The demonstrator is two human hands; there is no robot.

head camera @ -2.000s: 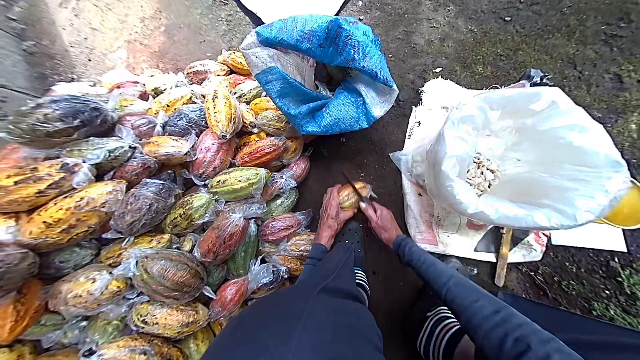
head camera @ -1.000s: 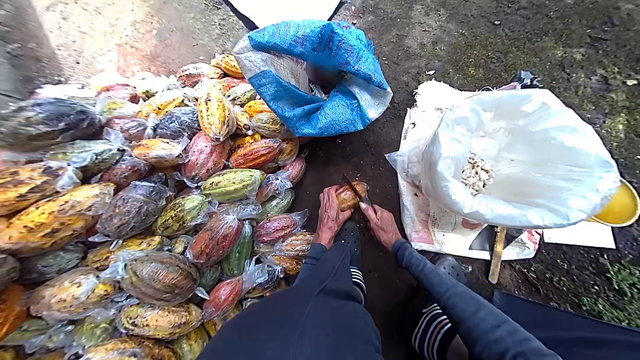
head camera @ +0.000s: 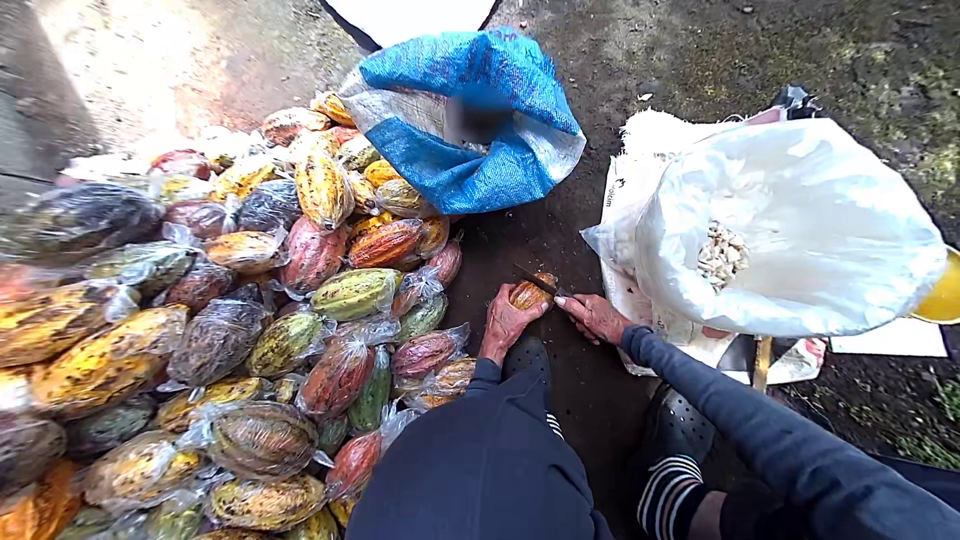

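My left hand (head camera: 510, 315) grips a brownish-orange cacao pod (head camera: 531, 294) from its left side, low over the ground between my shoes. The handle of a knife (head camera: 538, 280) is in my right hand (head camera: 596, 315), and its dark blade lies across the top of the pod, pointing up and left. Whether the blade has cut into the husk cannot be told. To the right, a tub lined with a white plastic bag (head camera: 825, 247) holds a small heap of whitish cacao beans (head camera: 722, 256).
A large pile of cacao pods (head camera: 356, 292), many wrapped in clear plastic, covers the left side. An upright blue and white woven sack (head camera: 480, 172) stands open ahead. A wooden handle (head camera: 761, 364) and printed sacking (head camera: 622, 202) lie by the tub, with a yellow container (head camera: 941, 289) behind it.
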